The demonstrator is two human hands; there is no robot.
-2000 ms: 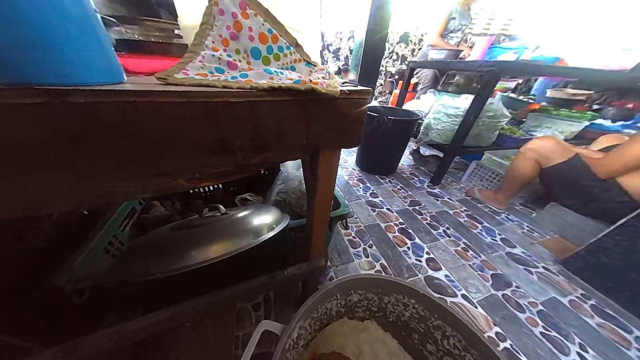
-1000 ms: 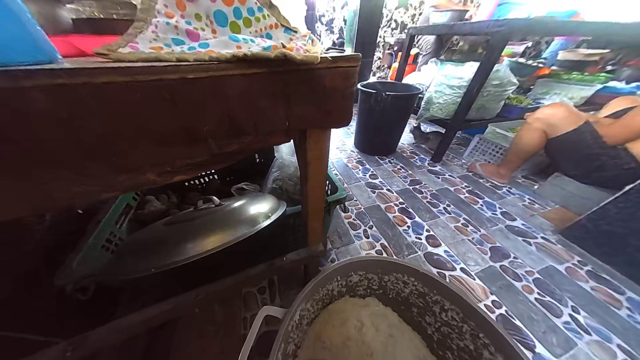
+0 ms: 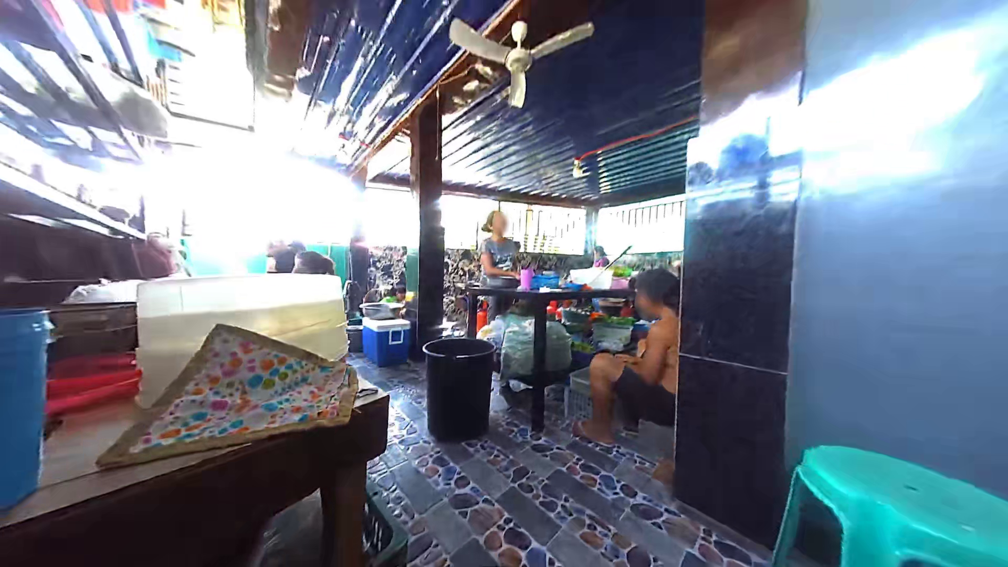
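Neither my left hand nor my right hand shows in the head view, so what they hold cannot be told. Close on the left stands a wooden table (image 3: 358, 429). A polka-dot cloth with a brown border (image 3: 252, 386) lies on it, draped against a whitish translucent plastic container (image 3: 236, 315). Red plastic items (image 3: 93, 382) and a blue plastic container (image 3: 22, 405) are at the table's left. The pot from the earlier frames is out of view.
A black bin (image 3: 459, 390) stands mid-floor, a blue cooler (image 3: 386, 340) behind it. One person sits beside a dark pillar (image 3: 732, 315); another stands behind a black table (image 3: 543, 293). A green plastic stool (image 3: 898, 488) is at lower right.
The view has swung up sharply. The pot of whitish food and the metal lid under the table, seen earlier, are out of sight; the ceiling fan, pillar and green stool have come into view.
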